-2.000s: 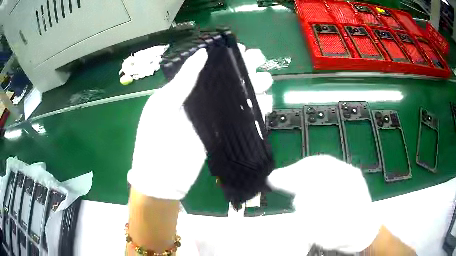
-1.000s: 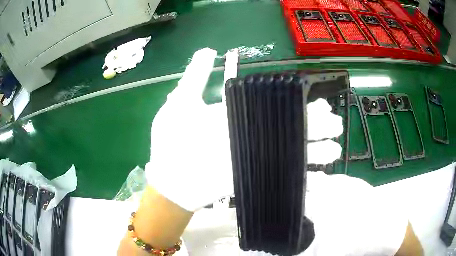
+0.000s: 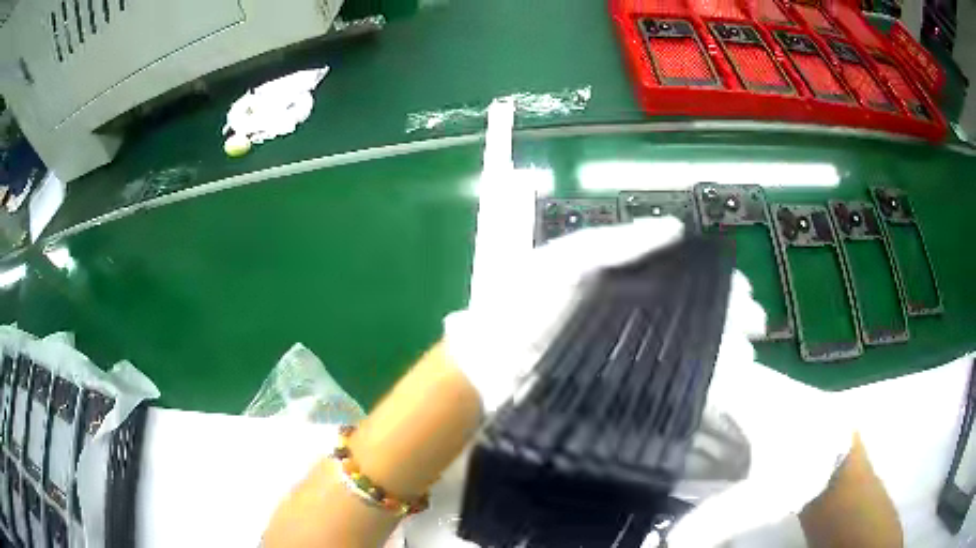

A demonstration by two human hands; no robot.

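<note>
A thick black ribbed stack of middle frames is held over the white near edge, tilted and partly blurred. My gloved left hand grips its left side. My gloved right hand grips its right side and lower end; the fingers behind the stack are partly hidden. Several single middle frames lie in a row on the green belt beyond and right of my hands. The frames at the left of this row are partly covered by my left hand and the stack.
A white divider strip crosses the belt. A red tray with frames stands beyond it. A black tray with a thin liner is at left, beside a clear plastic bag. A crumpled white cloth lies near the pale machine.
The stack has gone from upright to tilted, its near end swung toward the lower left. My left hand has moved right and down, uncovering more of the divider strip and the row of frames.
</note>
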